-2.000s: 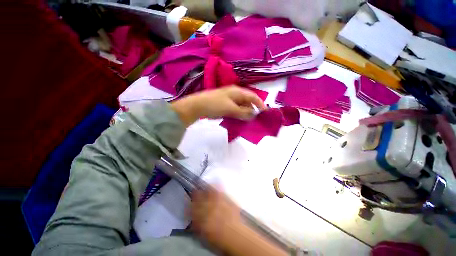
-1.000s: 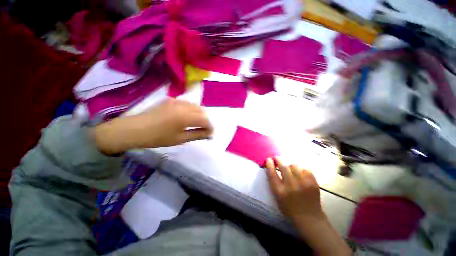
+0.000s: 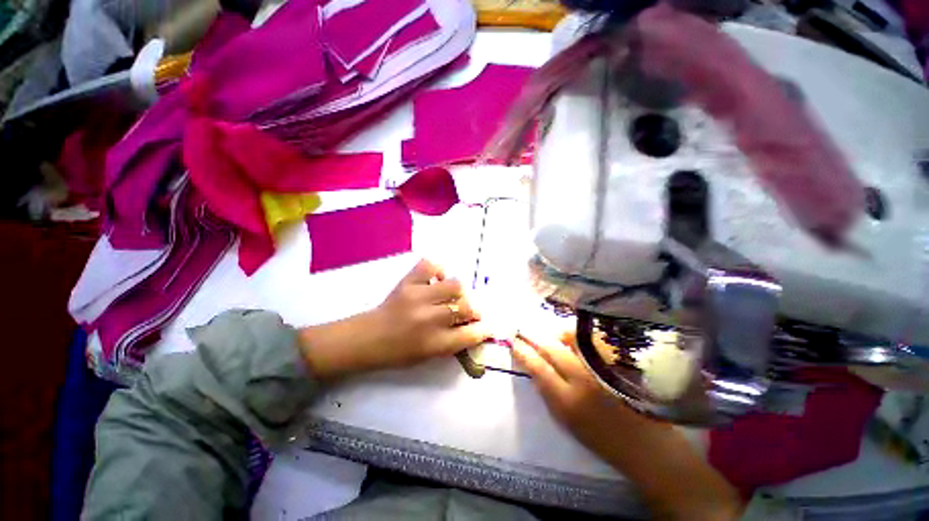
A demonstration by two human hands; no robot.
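Observation:
My left hand (image 3: 423,317) lies on the white machine bed, fingertips pointing right towards the lamp-lit needle area. My right hand (image 3: 565,379) meets it from the right, beside the machine head. A tiny bit of magenta fabric (image 3: 501,343) shows between the fingertips; the rest is hidden or washed out by glare, so the grip is hard to judge. The white sewing machine head (image 3: 581,193) stands at the right and hides the needle. A magenta rectangle (image 3: 360,234) and a small curved magenta piece (image 3: 429,190) lie behind my left hand.
A large heap of cut panels (image 3: 275,81) lies at the back left, with a red-pink tie (image 3: 226,173) and a yellow scrap (image 3: 287,209). A magenta stack (image 3: 463,112) lies behind the machine head. A magenta piece (image 3: 795,432) lies under the arm. Measuring tape (image 3: 438,476) lines the front edge.
The view has shifted towards the machine head. My left hand has moved right to meet my right hand near the needle area. The small magenta rectangle under my right fingers is now mostly out of sight.

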